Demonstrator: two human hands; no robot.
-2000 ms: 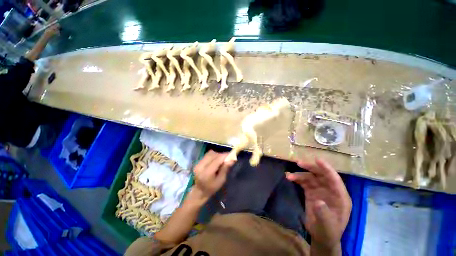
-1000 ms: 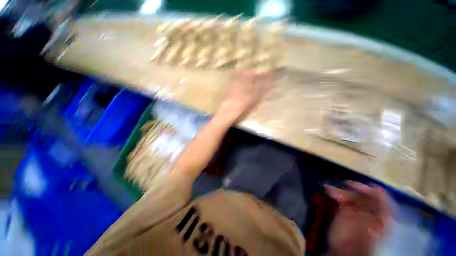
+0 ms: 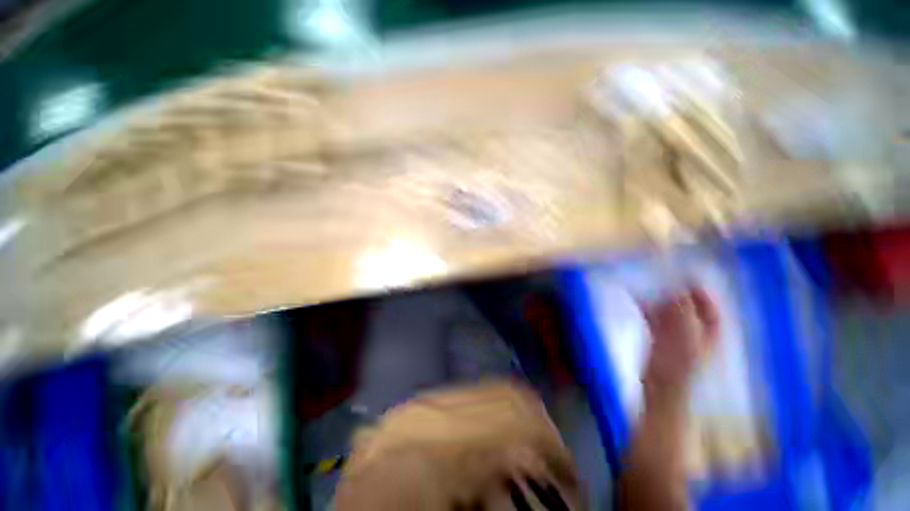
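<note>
The view is strongly blurred. My right hand (image 3: 681, 324) is over the blue crate (image 3: 763, 329) at the right, below the bench edge; its fingers look bent, and whether it holds anything cannot be told. My left hand cannot be made out. Joined leg pairs (image 3: 210, 135) stand in an overlapping row on the bench at the left. The grouped leg parts (image 3: 679, 160) stand at the right of the bench, just above my right hand. The small clear dish (image 3: 479, 208) lies mid-bench.
The brown-covered bench (image 3: 299, 255) runs across the view, with the green conveyor (image 3: 200, 40) behind it. A green crate (image 3: 287, 419) with beige parts and white liner is below left. Beige parts show low in the blue crate. A whitish blurred item (image 3: 808, 125) lies far right.
The view has swung right. The leg pair held by my left hand at first is no longer seen there. My left hand has left the bench row; my right hand is now over the blue crate.
</note>
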